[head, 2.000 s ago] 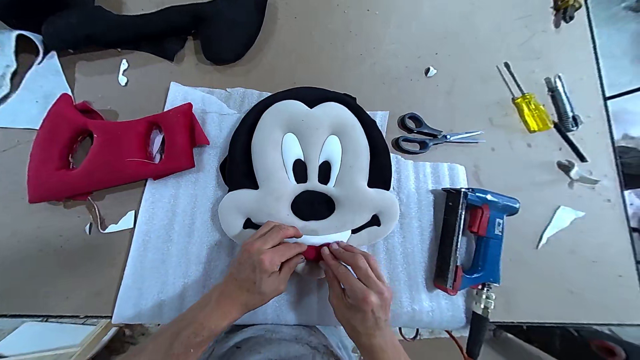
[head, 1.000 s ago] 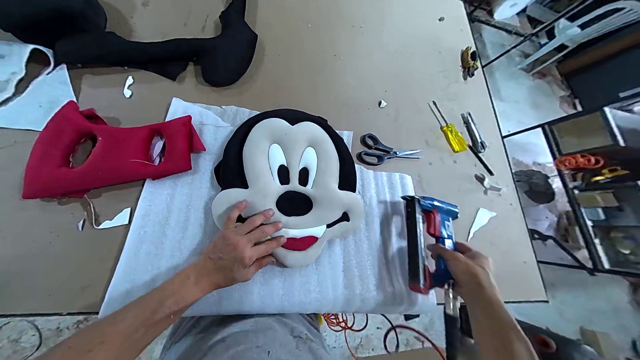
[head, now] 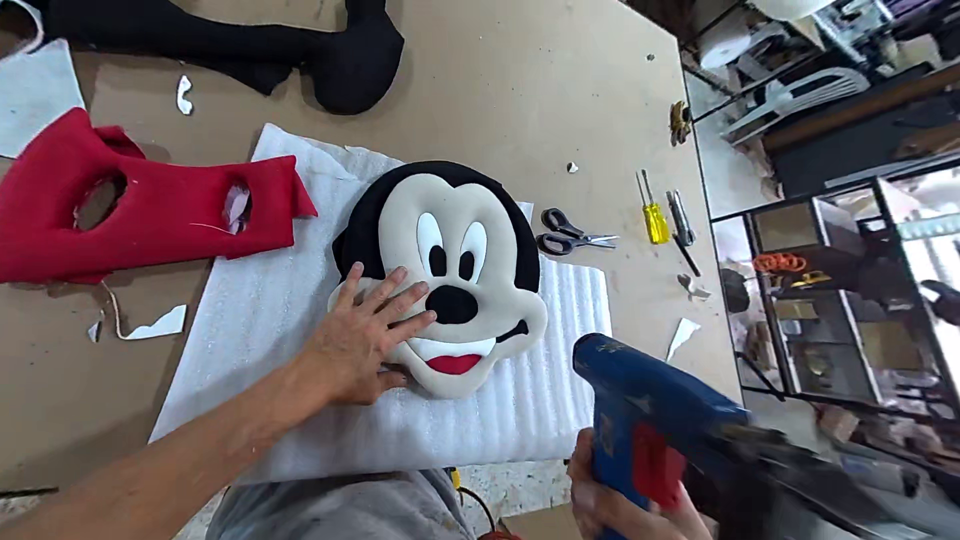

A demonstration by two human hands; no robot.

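Observation:
A padded fabric Mickey Mouse face (head: 480,195) lies face up on white foam sheeting (head: 577,300). My left hand (head: 364,334) rests flat with spread fingers on its cheek and the left end of the mouth. White teeth and a red tongue piece (head: 454,364) show in the mouth. My right hand (head: 622,502) grips a blue pneumatic staple gun (head: 652,390) with a red part, raised close to the camera at the lower right, apart from the face; its far end is blurred.
Scissors (head: 566,236), a yellow-handled screwdriver (head: 655,221) and a utility knife (head: 681,217) lie right of the face. A red padded piece (head: 165,195) with two holes is at left, a black padded piece (head: 352,67) behind. Fabric scraps lie about; shelving (head: 817,300) stands beyond the table.
My right hand has left the mouth, taken the staple gun from the foam sheeting and lifted it. My left hand has gone from the mouth to the cheek at left. The view has shifted.

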